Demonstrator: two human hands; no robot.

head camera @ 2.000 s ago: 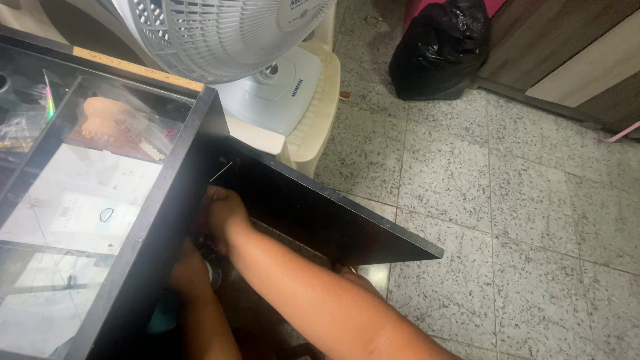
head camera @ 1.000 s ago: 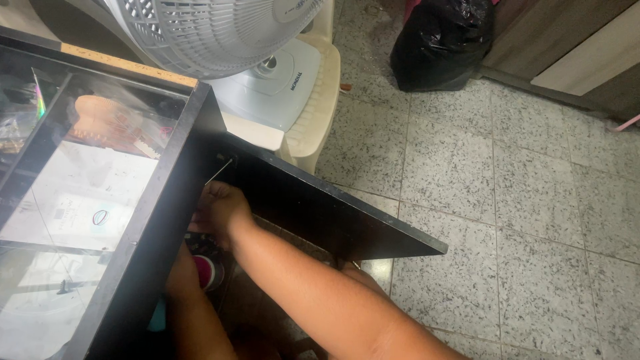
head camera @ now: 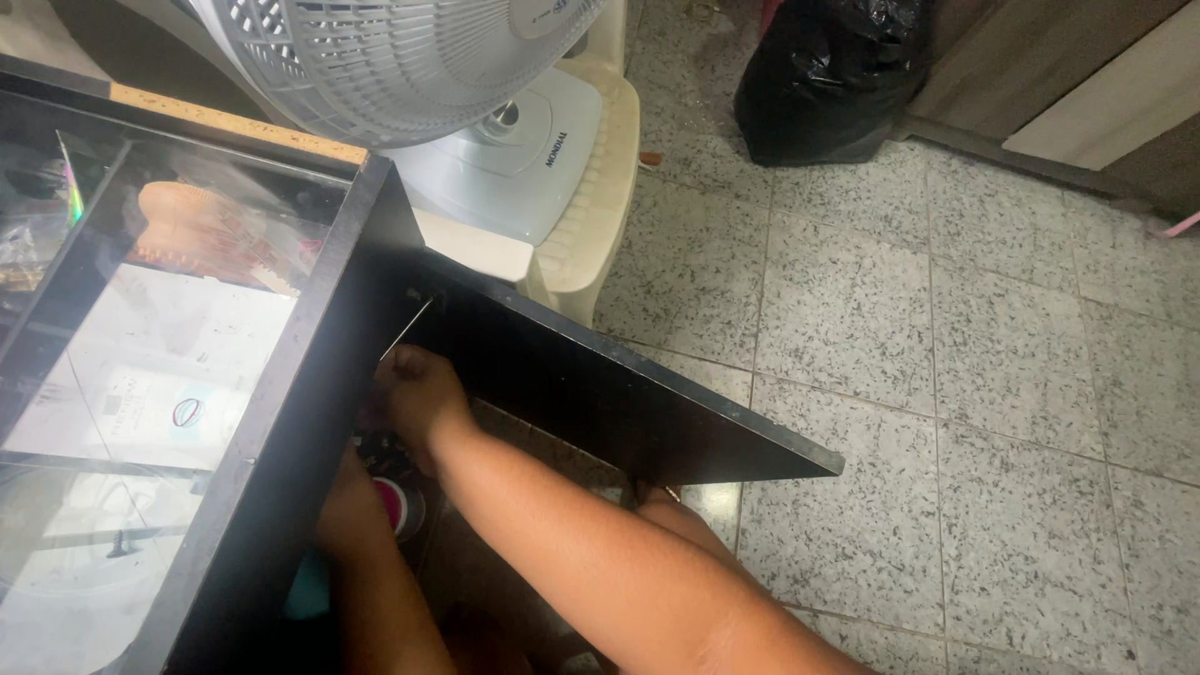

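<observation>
A thin metal rod [head camera: 406, 330], perhaps a tool's shaft, runs from the fingers of my right hand [head camera: 422, 394] to the inner corner of an open black door panel [head camera: 600, 394], by the hinge area. The fingers are curled around its lower end; any handle is hidden. My left hand [head camera: 352, 497] is lower, inside the black cabinet [head camera: 281, 412], its fingers hidden behind the side panel, so its grip cannot be seen. A round pink-and-white object [head camera: 394, 506] lies just right of it. A teal item [head camera: 309, 586] shows below.
The glass top [head camera: 66, 347] covers compartments with a hairbrush [head camera: 173, 211] and a white box [head camera: 169, 375]. A white fan [head camera: 506, 178] stands on a cream plastic chair [head camera: 609, 178] behind the door. A black plastic bag [head camera: 825, 84] sits on the speckled tile floor [head camera: 844, 309].
More of the thin rod shows above my right fingers than two seconds ago. The pink-and-white round object has come into clear sight beside my left hand. The door panel stays open.
</observation>
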